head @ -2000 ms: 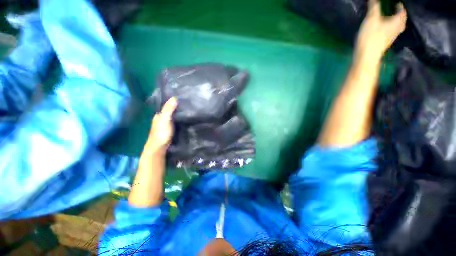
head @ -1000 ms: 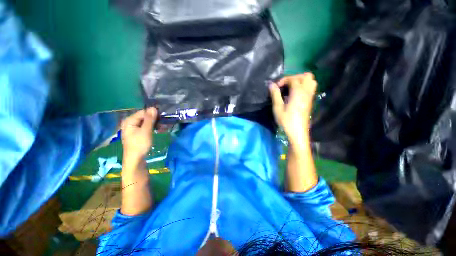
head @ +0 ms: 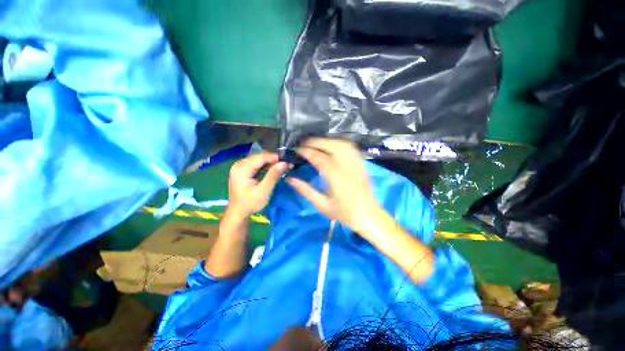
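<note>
A glossy black poly mailer bag [head: 397, 89] lies on the green tabletop in front of me, its flat mouth towards me at the table edge. A shiny strip [head: 418, 148] runs along the mouth. My left hand [head: 255, 184] pinches the bag's near left corner between thumb and fingers. My right hand [head: 339, 179] is beside it at the same corner, fingers bent over the mouth edge and thumb apart; whether it grips the plastic is unclear. The bag's far end is cut off by the top of the picture.
A large pile of black bags [head: 541, 164] hangs over the table edge at right. A co-worker's blue sleeve [head: 89, 137] is close at left. Clear shiny scraps [head: 469, 179] cling near the table edge. Flattened cardboard [head: 171, 250] and yellow-black tape [head: 199, 214] are on the floor.
My right hand has moved from the bag's right side across to the near left corner, beside my left hand. The bag appears further right in the view.
</note>
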